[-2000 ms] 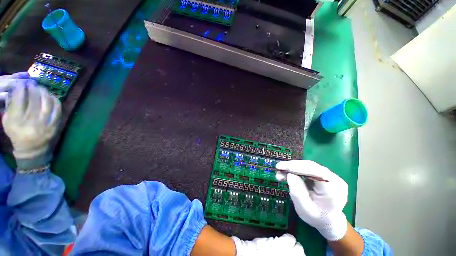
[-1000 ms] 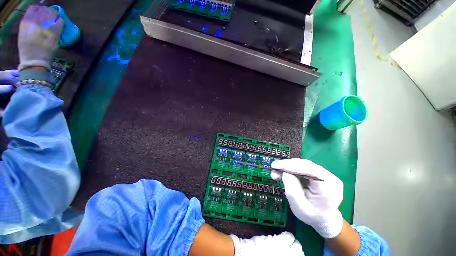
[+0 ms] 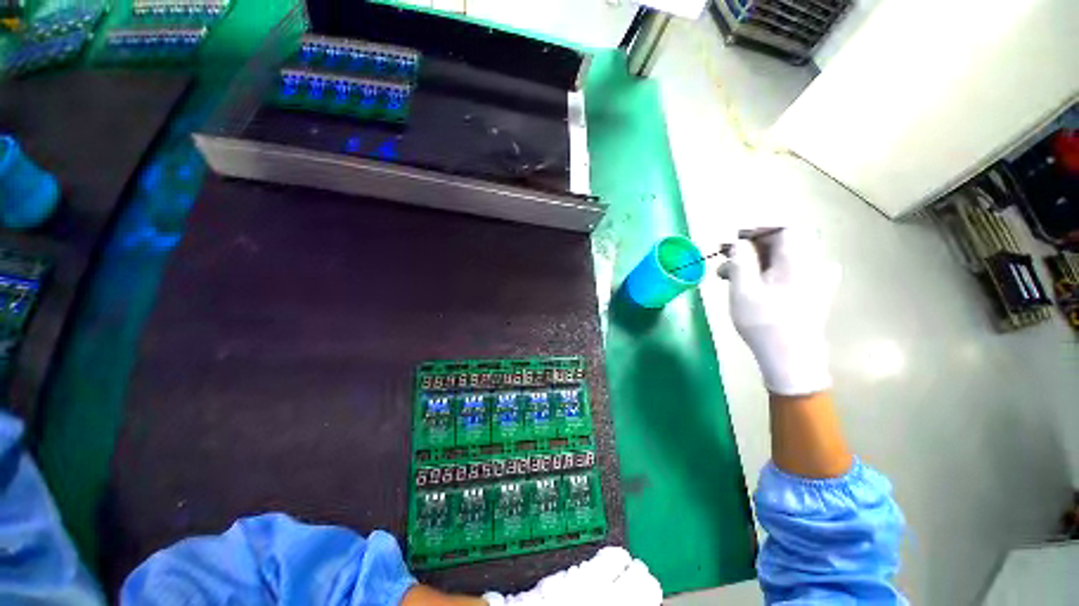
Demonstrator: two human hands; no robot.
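The green PCB panel lies flat on the black mat, with two rows of displays. Parts of its upper row glow blue; the lower row's parts look grey-white. My right hand, in a white glove, holds a thin dark brush whose tip is in the mouth of the blue cup. My left hand, also gloved, lies at the panel's bottom edge; its fingers are not clear and the bottom of the frame is close to it.
A grey-fronted tray beyond the mat holds other PCB panels. More panels lie at the far left. A neighbour's blue sleeve and blue cup are at the left. Floor and a white cabinet are right.
My right hand has moved from the panel's upper row out to the blue cup with the brush. The view has shifted to the right. The neighbour's hands have left the view.
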